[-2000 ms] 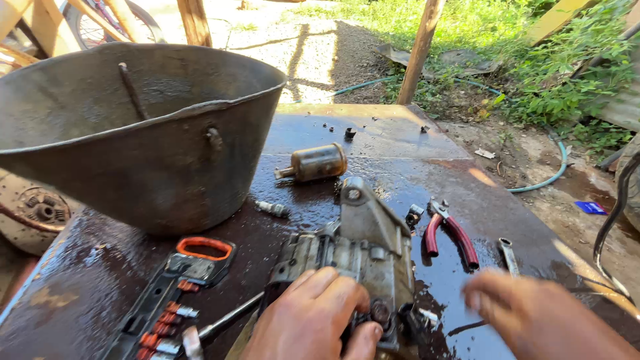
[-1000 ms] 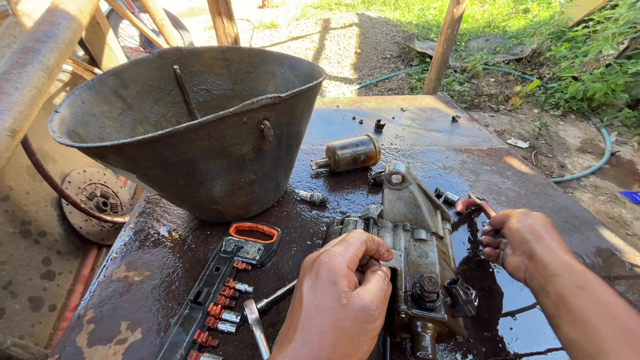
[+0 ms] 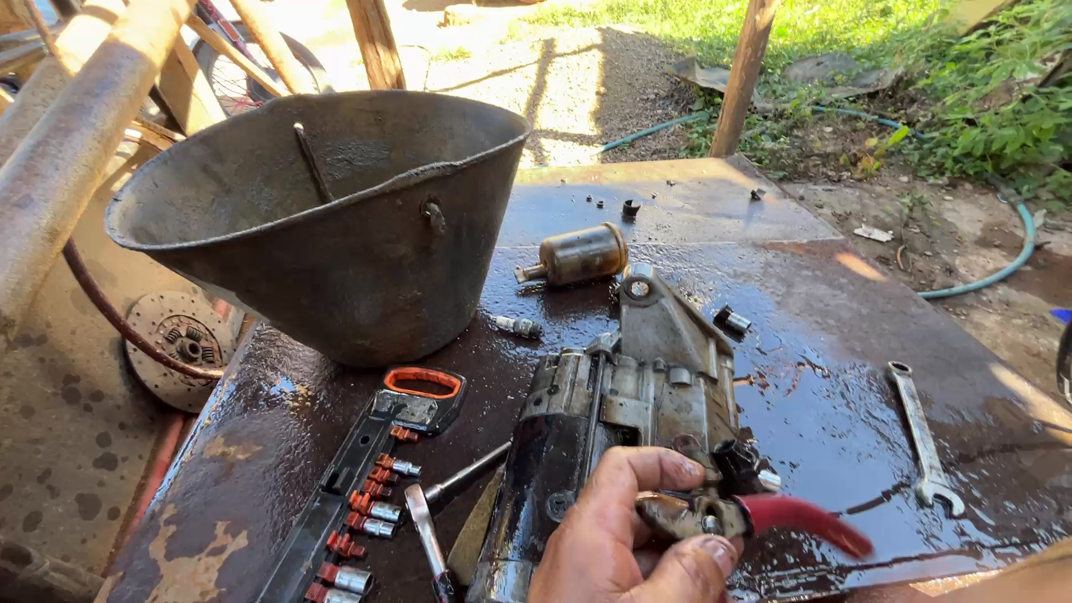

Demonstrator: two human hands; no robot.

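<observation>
My left hand holds red-handled pliers between thumb and fingers, over the lower right part of an oily metal unit like a motor, with a cast bracket. The jaws point left, partly behind the fingers. Of my right arm only a blurred bit shows at the bottom right edge; the hand is outside the view. A socket rail with an orange-rimmed handle lies left of the unit, beside a metal rod and a flat-ended tool. A combination wrench lies to the right.
A large, dark metal bucket stands at the back left of the wet table. Near it lie a metal canister-like filter and a spark plug. A loose socket sits beside the bracket. A clutch disc rests beyond the left edge.
The red-handled pliers, on the table two seconds ago and by my right hand one second ago, are now in my left hand. My right hand has gone out of view at the lower right.
</observation>
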